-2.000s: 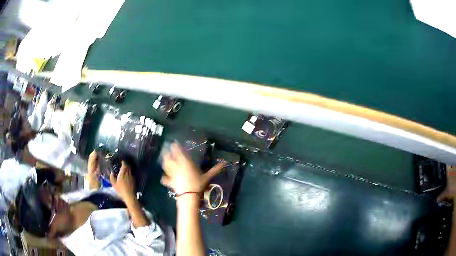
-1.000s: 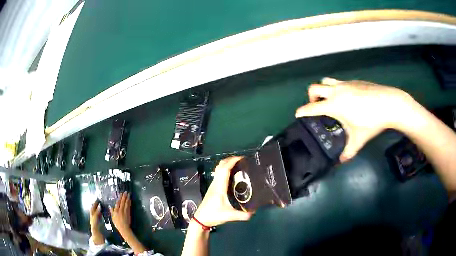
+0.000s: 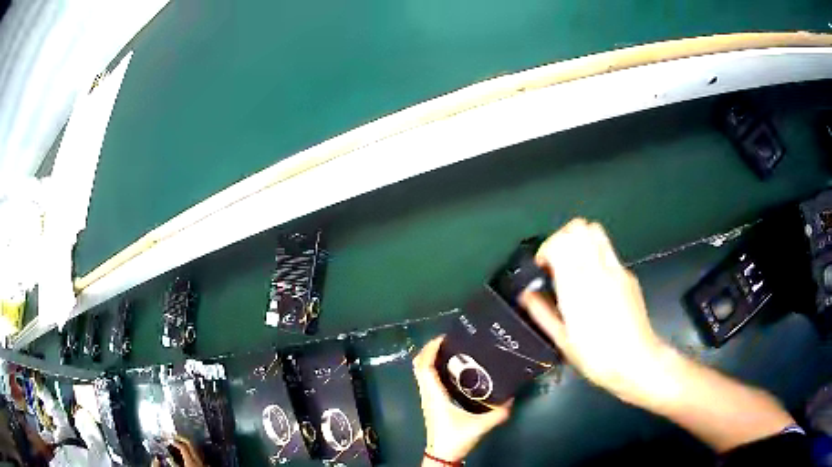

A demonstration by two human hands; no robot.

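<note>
My left hand [image 3: 453,415] holds a black retail box [image 3: 498,351] with a pale ring picture on its front, gripping it from its lower left side. My right hand [image 3: 593,306] is at the box's open upper right end, its fingers on the dark inner tray [image 3: 526,270]. Most of the tray is hidden by the box and my fingers; part of it shows above the opening. My right hand is slightly blurred.
Two ring-picture boxes [image 3: 337,427] stand left of my hands. Closed boxes [image 3: 296,281] lie spaced along the green strip beside the white rail [image 3: 392,162]. Trays [image 3: 727,297] lie at right, and another tray [image 3: 755,139] on the strip. Another person's hand [image 3: 180,451] shows at lower left.
The inner tray has gone deeper into the box. My right hand has moved left and down onto the box's open end. The closed boxes on the strip appear further left and lower.
</note>
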